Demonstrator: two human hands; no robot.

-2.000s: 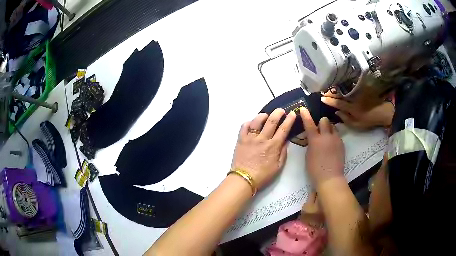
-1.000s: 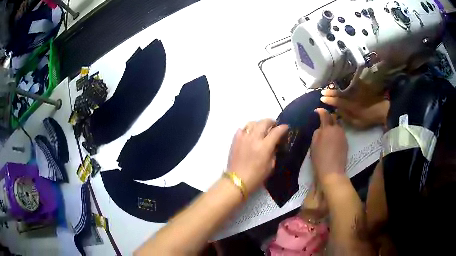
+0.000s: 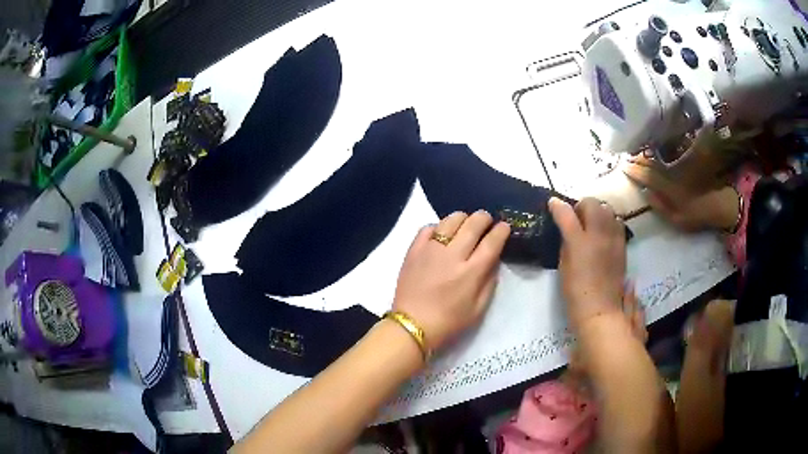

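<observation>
A dark curved panel (image 3: 470, 177) with a small black label with gold marking (image 3: 521, 222) lies on the white table, left of the sewing machine needle area. My left hand (image 3: 452, 279), with a gold bracelet, holds the panel's lower edge left of the label. My right hand (image 3: 594, 253) holds its right part, thumb beside the label. The fingers hide part of the edge. Two plain dark panels (image 3: 275, 133) (image 3: 341, 213) lie to the left. Another panel (image 3: 257, 324) below them bears a label; my left forearm is beside its right end.
White sewing machine (image 3: 651, 84) at upper right, another person's hand (image 3: 691, 208) near its needle. Heap of loose labels (image 3: 190, 137), striped curved pieces (image 3: 111, 244), purple machine part (image 3: 58, 306) and green basket (image 3: 115, 89) at left. Pink sleeve (image 3: 545, 421) below.
The panel has moved left from under the machine head and turned, so its free end points up-left. My hands now hold it near the label. The whole view has shifted slightly.
</observation>
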